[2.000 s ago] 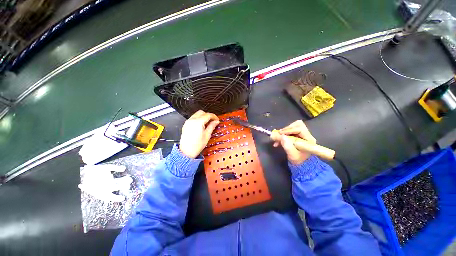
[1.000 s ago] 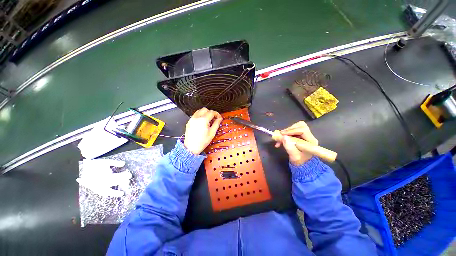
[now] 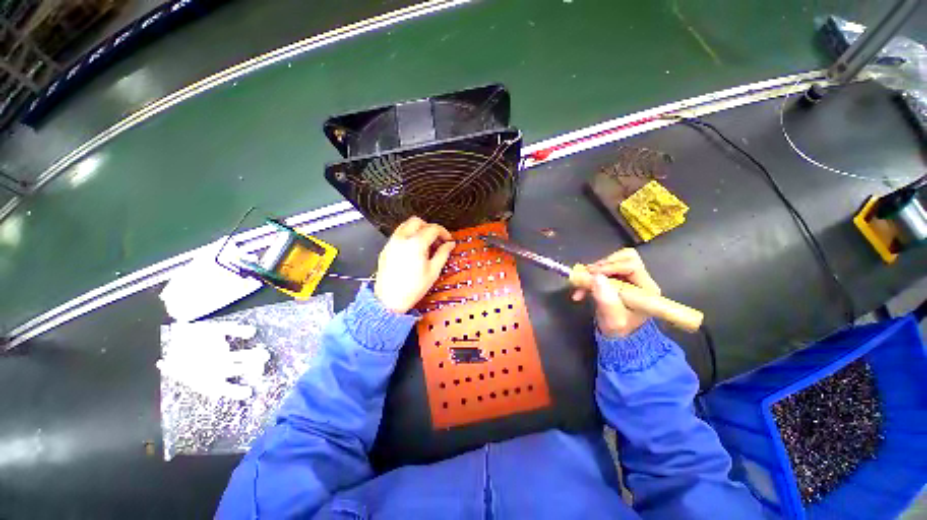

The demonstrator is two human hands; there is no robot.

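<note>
The orange-red fixture board [image 3: 486,391] lies in front of me, with small components in its upper rows and a small dark pile [image 3: 469,351] lower down. My right hand [image 3: 620,290] holds the soldering iron [image 3: 651,303] by its pale handle; the tip is over the board's top rows. My left hand [image 3: 413,266] rests at the board's upper left edge, fingertips pinched together. A thin strand of solder wire [image 3: 351,277] runs from the reel stand to this hand; its end at the fingers is too small to see.
The black fan [image 3: 432,183] stands behind the board. The yellow-framed reel stand [image 3: 305,266] and white gloves [image 3: 211,361] on crinkled plastic are left. The yellow sponge [image 3: 654,210], another reel [image 3: 905,218] and blue parts bin [image 3: 742,406] are right. A green conveyor [image 3: 610,61] runs behind.
My right hand and the iron have moved slightly right, and the tip has shifted right along the top rows. My left hand stays at the board's upper left.
</note>
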